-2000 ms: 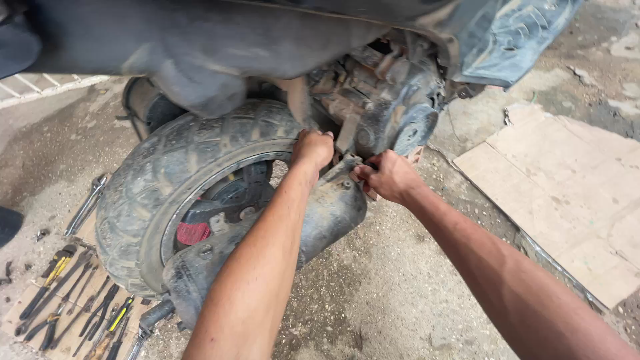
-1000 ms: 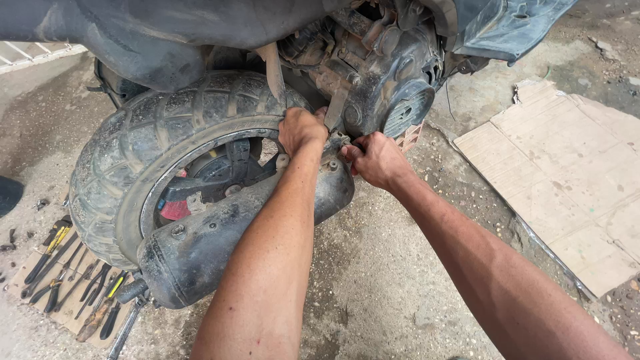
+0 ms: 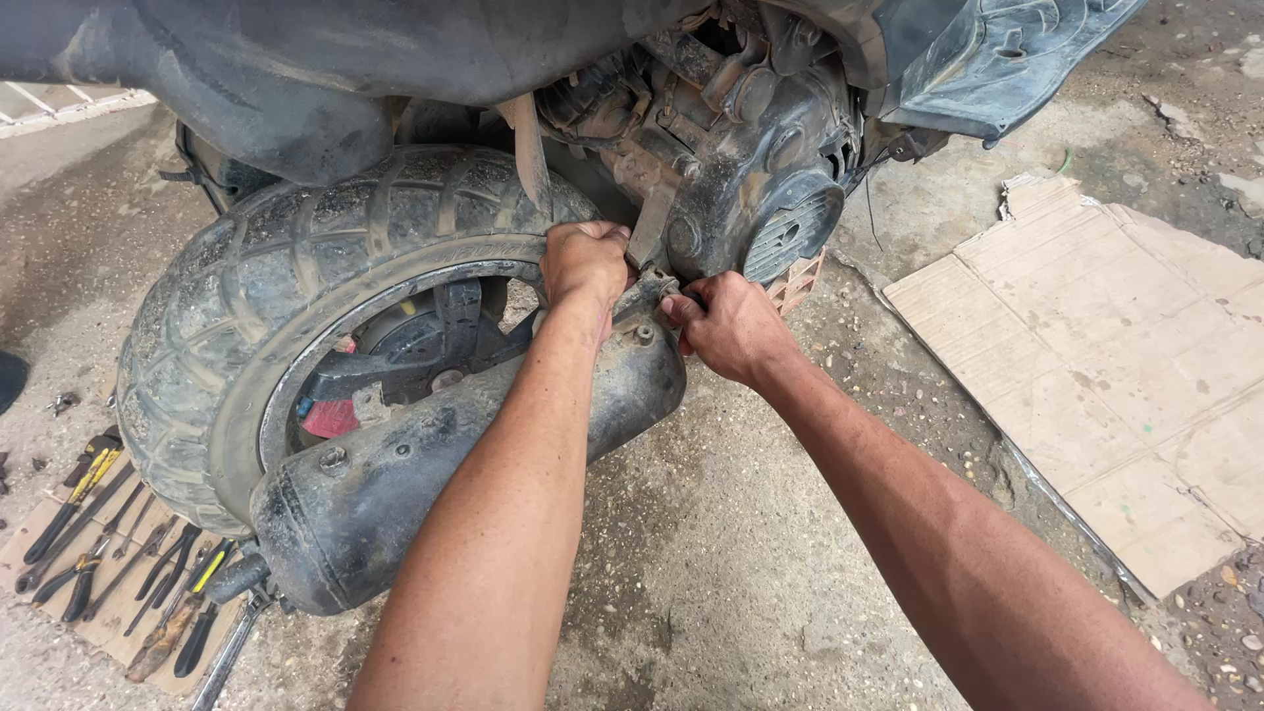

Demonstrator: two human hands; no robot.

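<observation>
A scooter's muffler [image 3: 395, 484] lies aslant in front of the dirty rear wheel [image 3: 247, 286], below the engine casing [image 3: 731, 188]. My left hand [image 3: 588, 262] is curled at the muffler's upper end, beside a flat metal bracket [image 3: 652, 222]; what its fingers touch is hidden. My right hand [image 3: 726, 321] has thumb and forefinger pinched at the metal mount [image 3: 647, 286] on the same end, just below the ribbed round cover [image 3: 790, 232]. Whether a small part sits between those fingers cannot be made out.
Pliers [image 3: 84, 573], a yellow-and-black handled tool [image 3: 74, 504] and several other hand tools lie on cardboard at the lower left. A large flattened cardboard sheet [image 3: 1106, 365] is on the concrete at the right. Dark body panels [image 3: 326, 59] overhang the wheel.
Both hands stay at the muffler's upper end. My left hand is more tightly curled there than two seconds ago. The view has shifted somewhat.
</observation>
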